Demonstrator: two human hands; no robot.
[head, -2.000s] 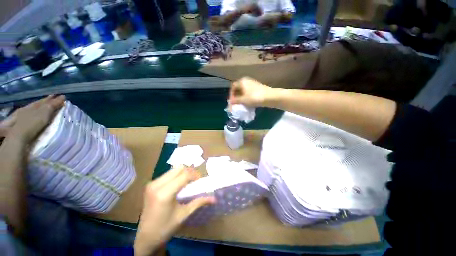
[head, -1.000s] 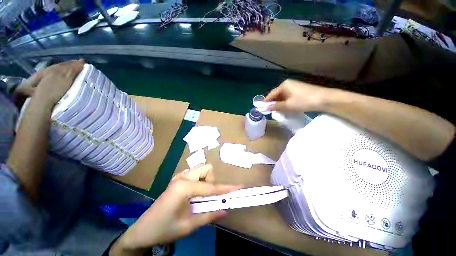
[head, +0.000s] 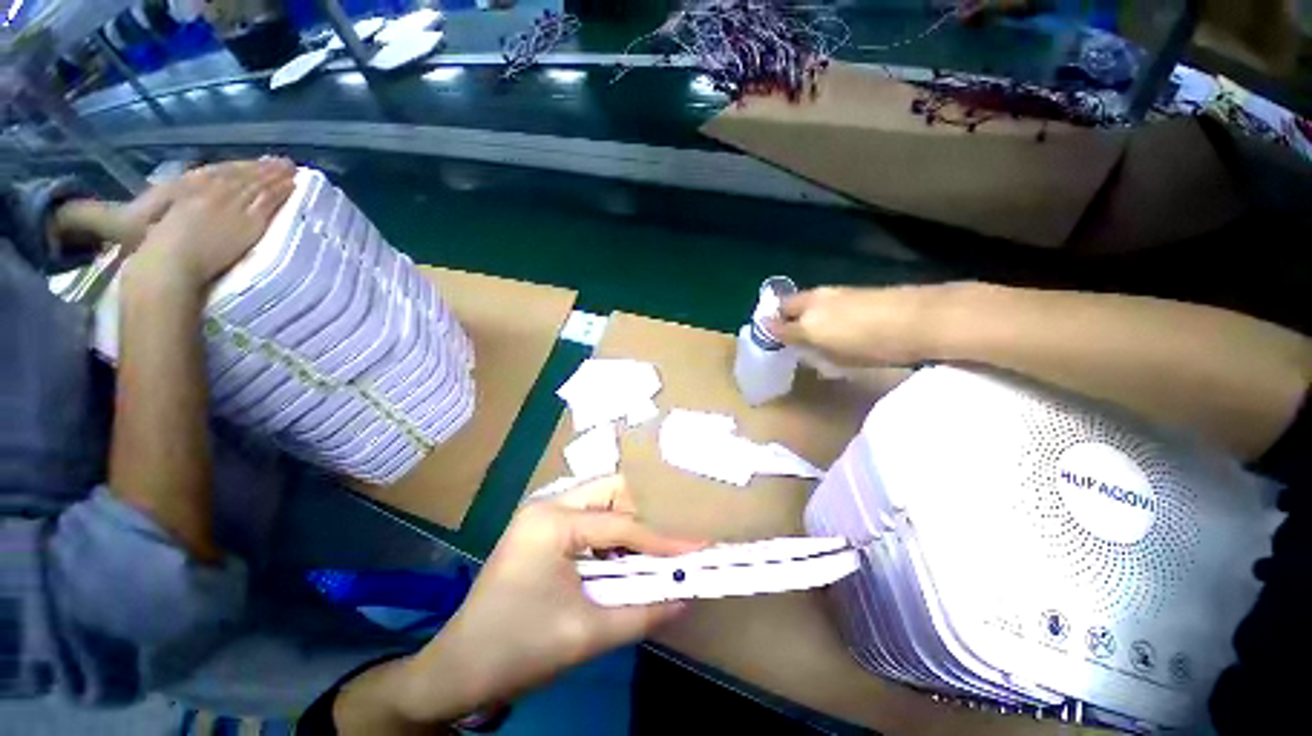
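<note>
My left hand holds a white housing edge-on, fingers above and thumb below, with a small dark hole in its rim. My right hand is at the top of the small whitish dispenser bottle, whose round cap is tilted up. A white wipe shows partly at the fingers. The bottle stands on the cardboard sheet. Several white wipes lie left of the bottle. A stack of housings stands at the right, its top face showing a ring of small holes and icons.
At the left, a coworker's hands rest on another stack of housings on a second cardboard sheet. Across the green line lie wire bundles, a large cardboard piece and white flat parts.
My right hand has come down from above the bottle to its top. The housing in my left hand has turned from its perforated face to edge-on. The view has shifted, showing more of the right stack's face.
</note>
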